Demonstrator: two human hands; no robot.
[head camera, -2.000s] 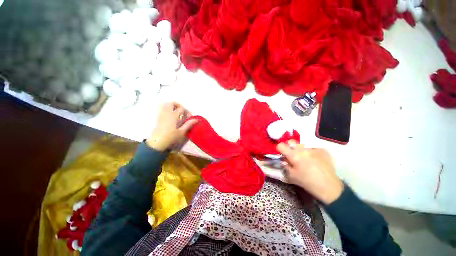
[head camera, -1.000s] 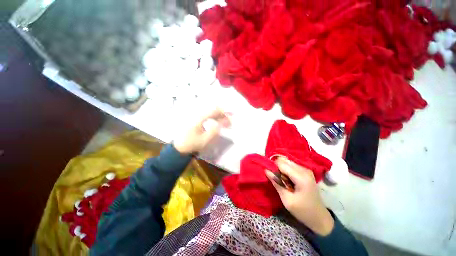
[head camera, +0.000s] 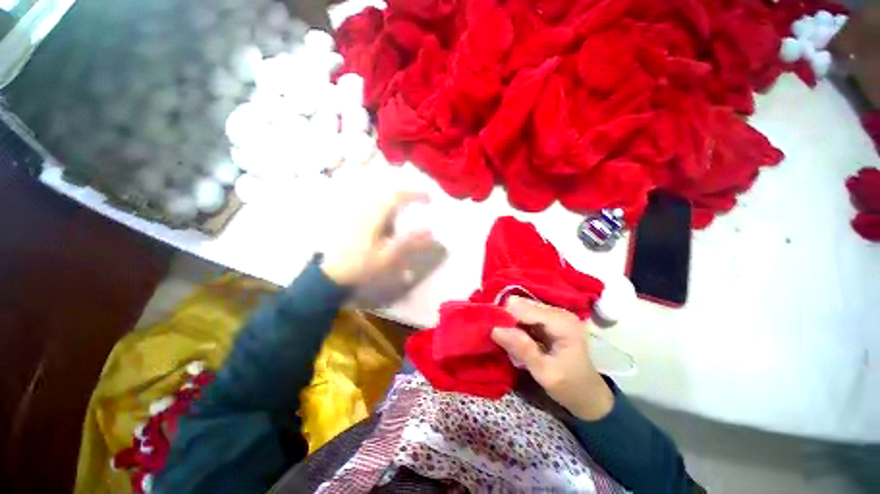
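Observation:
The red plush piece (head camera: 536, 265) lies over the table edge and the apron. My right hand (head camera: 555, 352) pinches its middle; a white cord or thread curves over the plush by the fingertips. A white pompom (head camera: 614, 301) sits at the piece's right tip. A thin white thread (head camera: 622, 360) loops on the table right of my right hand. My left hand (head camera: 386, 253) is blurred above the table edge, left of the piece and apart from it, with a white pompom (head camera: 415, 219) between thumb and fingers, faint against the white table. No needle can be made out.
A pompom pile (head camera: 299, 125) is at the left and a large red plush heap (head camera: 579, 106) at the far side. A small round gadget (head camera: 601, 230) lies beside a smartphone (head camera: 662, 247). A yellow sack (head camera: 241, 323) with red-and-white pieces is below left.
Since the earliest frame, my left hand has let go of the red piece and taken a pompom. My right hand has moved its grip to the piece's middle. The view has shifted.

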